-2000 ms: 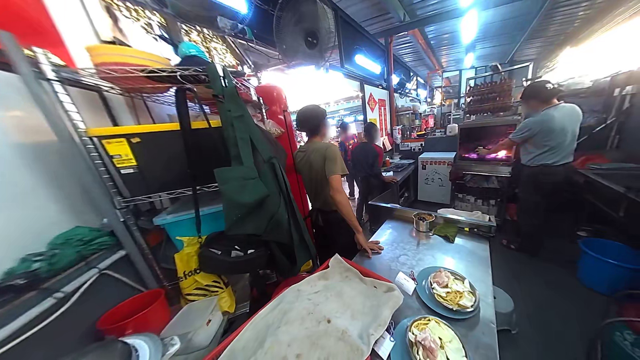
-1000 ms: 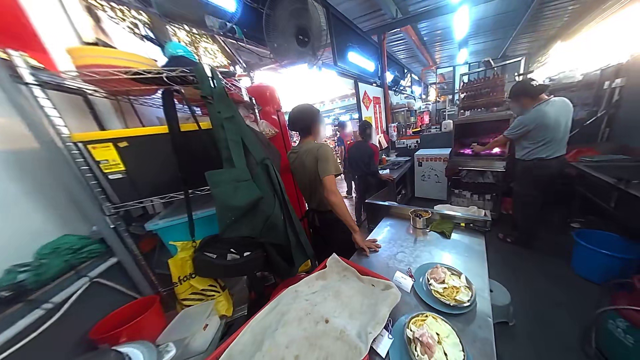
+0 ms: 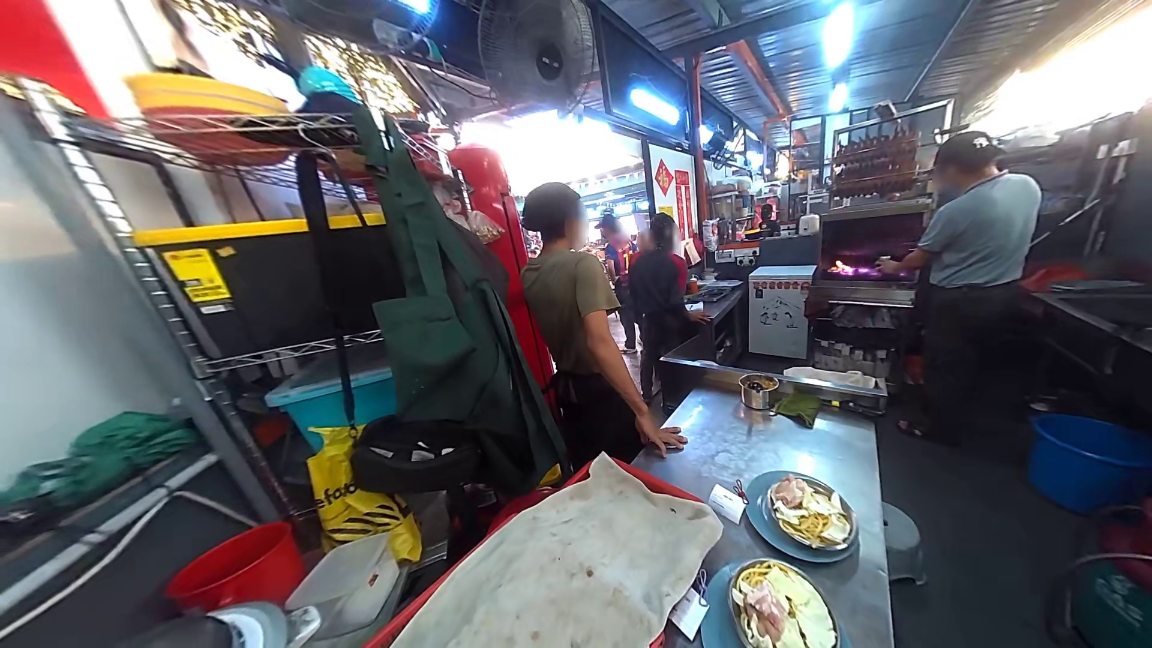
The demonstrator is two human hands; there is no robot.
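Neither of my hands shows. Directly below the view, a stained pale cloth (image 3: 576, 558) covers a red crate (image 3: 661, 484). To its right, on a stainless steel table (image 3: 711, 427), two blue-grey plates (image 3: 765, 531) each carry a round metal dish; the farther dish (image 3: 810, 515) and the nearer one (image 3: 783, 612) hold noodles, cabbage and pale meat. Small paper slips (image 3: 727, 504) lie beside them. At the table's far end stand a small metal pot (image 3: 759, 391) and a folded green cloth (image 3: 797, 409).
A person in an olive shirt (image 3: 571, 297) leans a hand on the table's left edge. Another person (image 3: 981, 225) stands at a lit oven (image 3: 868, 252). On the left are a wire shelf (image 3: 288, 353), hanging green apron (image 3: 441, 333) and red bucket (image 3: 238, 567); a blue tub (image 3: 1091, 459) stands right.
The person at the oven has turned the head and drawn the upper body more upright. The dishes, the cloths and the person leaning on the table keep their places.
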